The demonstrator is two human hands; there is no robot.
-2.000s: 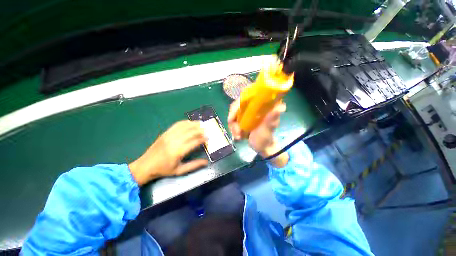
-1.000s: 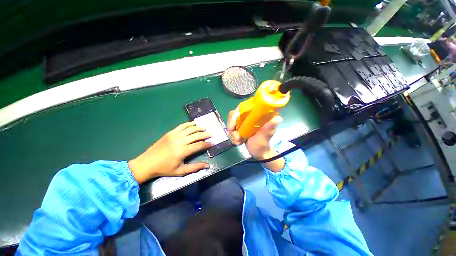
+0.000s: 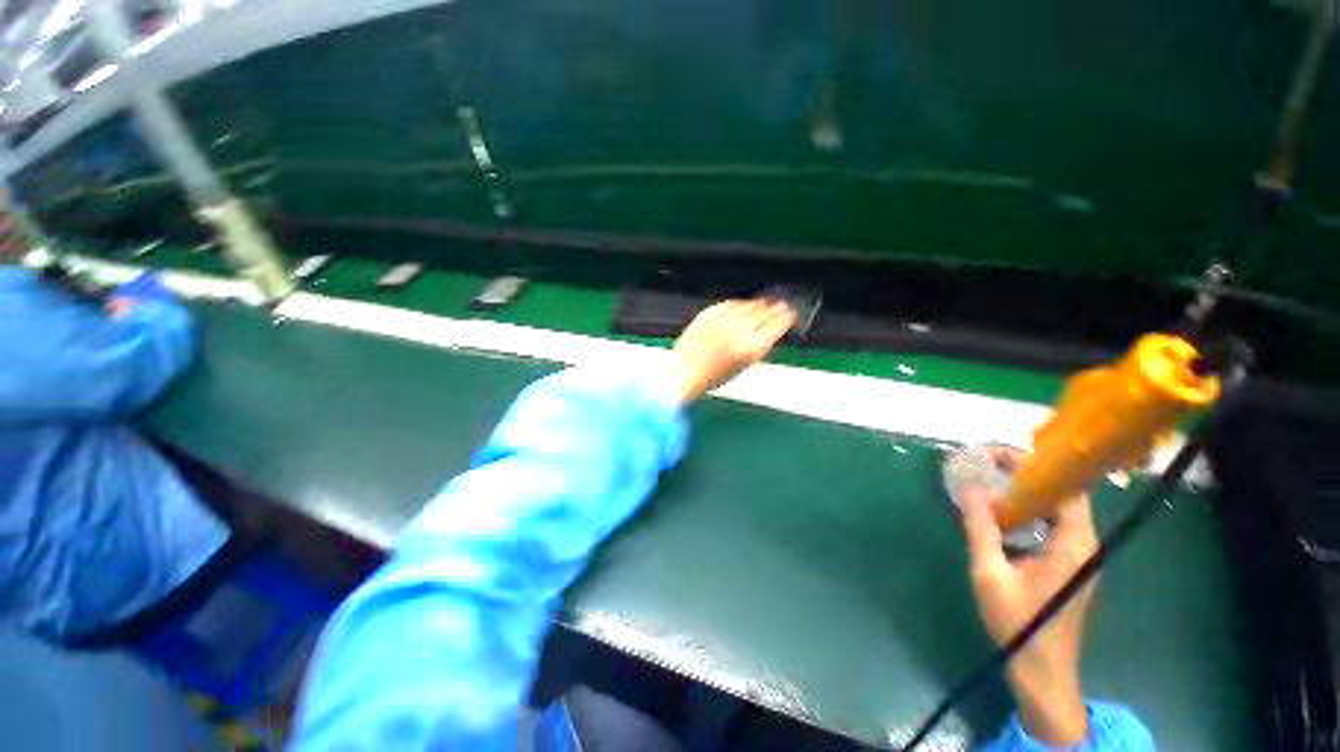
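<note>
My left hand (image 3: 730, 344) reaches over the white rail to the black tray (image 3: 970, 323) on the belt. A small dark thing (image 3: 798, 313) shows at its fingertips; blur hides whether the fingers grip it. My right hand (image 3: 1029, 576) holds the yellow-orange electric screwdriver (image 3: 1102, 434), its top tilted to the right. The tool's lower end is over the round screw dish (image 3: 976, 469), which is partly hidden by hand and tool. No phone unit shows on the green bench top (image 3: 735, 544).
The white edge rail (image 3: 485, 335) runs between bench and belt. Several small flat pieces (image 3: 501, 291) lie on the green belt at left. A person in a blue smock (image 3: 88, 367) sits at far left. A black cable (image 3: 1058, 599) crosses my right wrist. Dark trays stand at the right edge.
The view has swung left. My left hand has left the phone unit and moved forward to the belt. The phone unit is gone from the bench spot. My right hand still holds the screwdriver.
</note>
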